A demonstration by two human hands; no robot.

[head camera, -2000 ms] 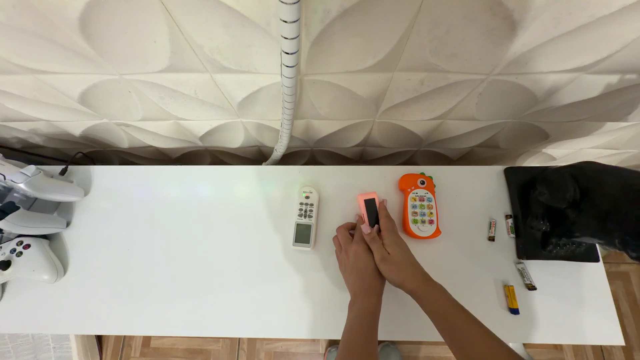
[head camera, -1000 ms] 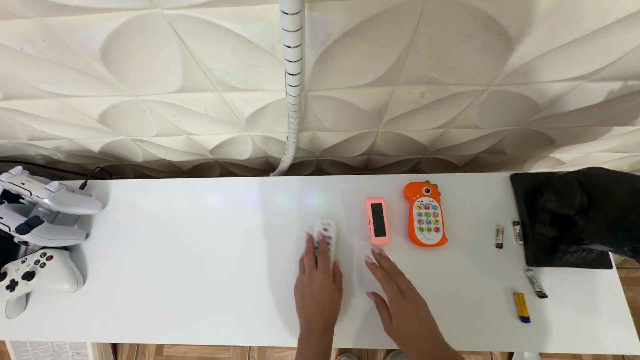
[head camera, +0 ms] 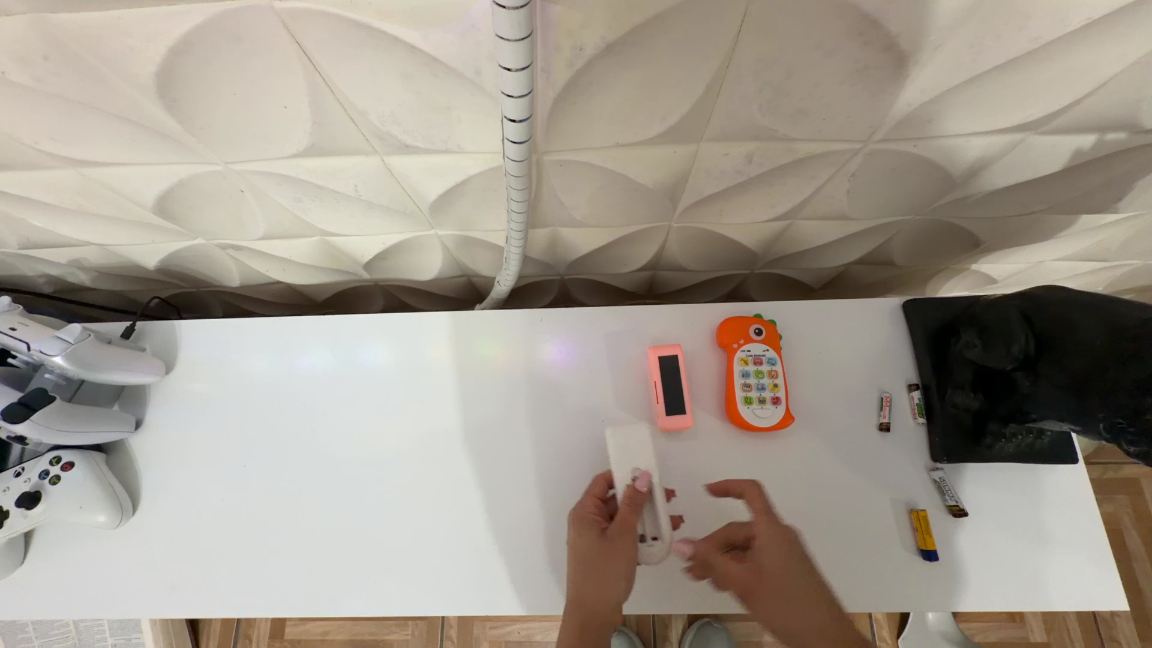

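My left hand (head camera: 607, 531) holds a white remote control (head camera: 635, 459) back side up over the front of the table, its thumb on the back. An open battery compartment shows near the remote's lower end. Just right of that end is my right hand (head camera: 747, 549), blurred, fingers bent and apart, with nothing visible in it. Beyond the hands lie a pink device with a dark screen (head camera: 671, 387) and an orange toy phone (head camera: 756, 373). To the right are two small batteries (head camera: 885, 411), (head camera: 916, 403), a grey battery (head camera: 948, 491) and a yellow and blue battery (head camera: 923, 535).
White game controllers (head camera: 67, 490) stand at the left end of the white table (head camera: 315, 477). A black sculpted object on a flat black base (head camera: 999, 441) occupies the right end. A white wrapped cable conduit (head camera: 517, 171) runs down the textured wall behind.
The remote, face up on the table two seconds ago, is now turned over in my left hand. My right hand has left the pink device, where it was two seconds ago.
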